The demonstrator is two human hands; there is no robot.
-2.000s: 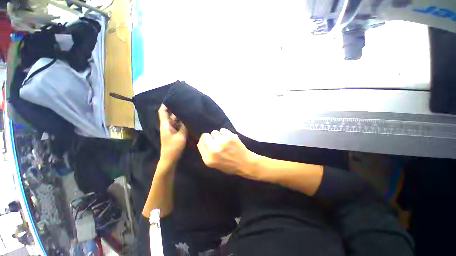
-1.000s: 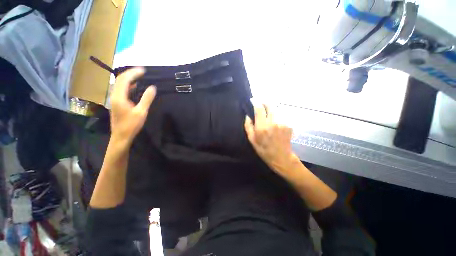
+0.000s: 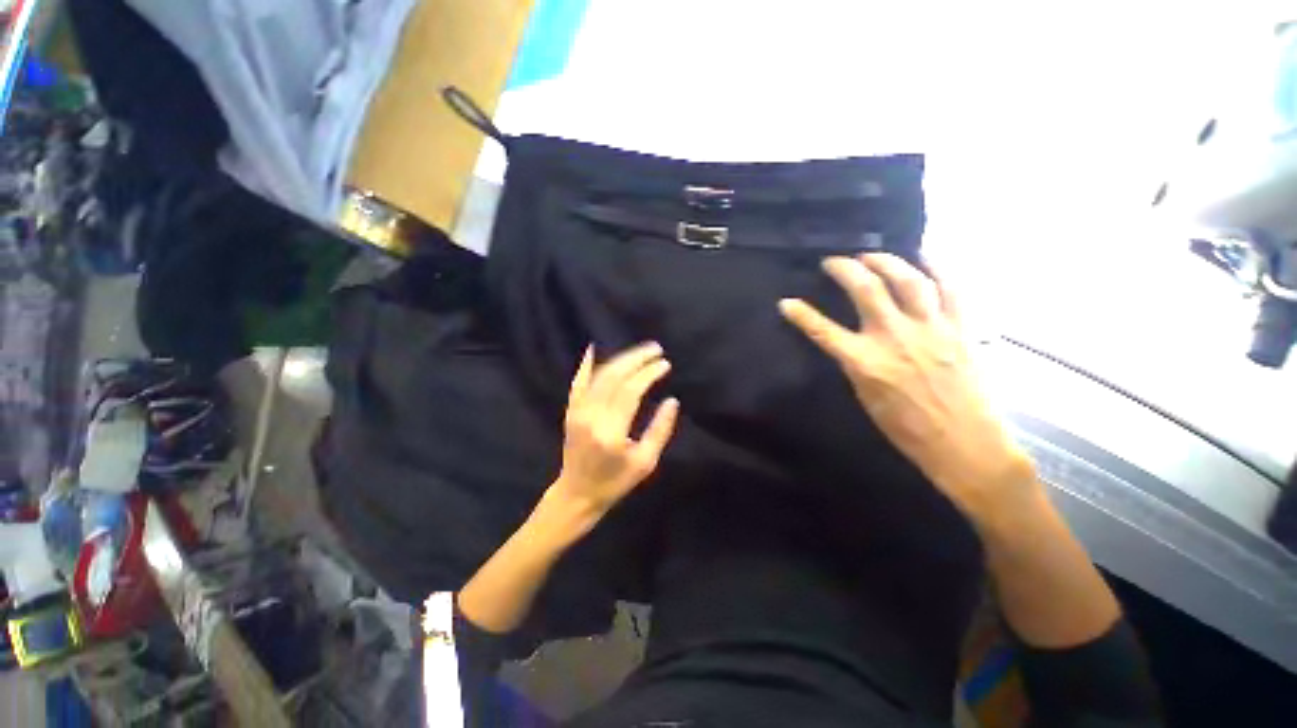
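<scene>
A black garment (image 3: 726,334) lies spread over the table edge and my lap, its waistband (image 3: 640,159) on the white table. Two narrow black straps with small shiny buckles (image 3: 703,235) run across below the waistband. A thin black loop (image 3: 472,111) sticks out from the waistband's left corner. My left hand (image 3: 612,427) rests on the cloth left of centre, fingers apart. My right hand (image 3: 903,349) lies flat on the garment's right side below the straps, fingers spread. Neither hand grips the cloth.
The white sewing-machine table (image 3: 1081,185) has a grey front edge (image 3: 1138,519). Part of the machine (image 3: 1270,306) shows at the far right. Cardboard (image 3: 434,114) and light grey-blue cloth (image 3: 306,86) lie at the table's left. Scraps and a red item (image 3: 121,569) clutter the lower left.
The garment, first bunched in my hands, is now laid out with buckles up. My left hand has left the waistband corner and moved down; my right hand has moved onto the garment's front.
</scene>
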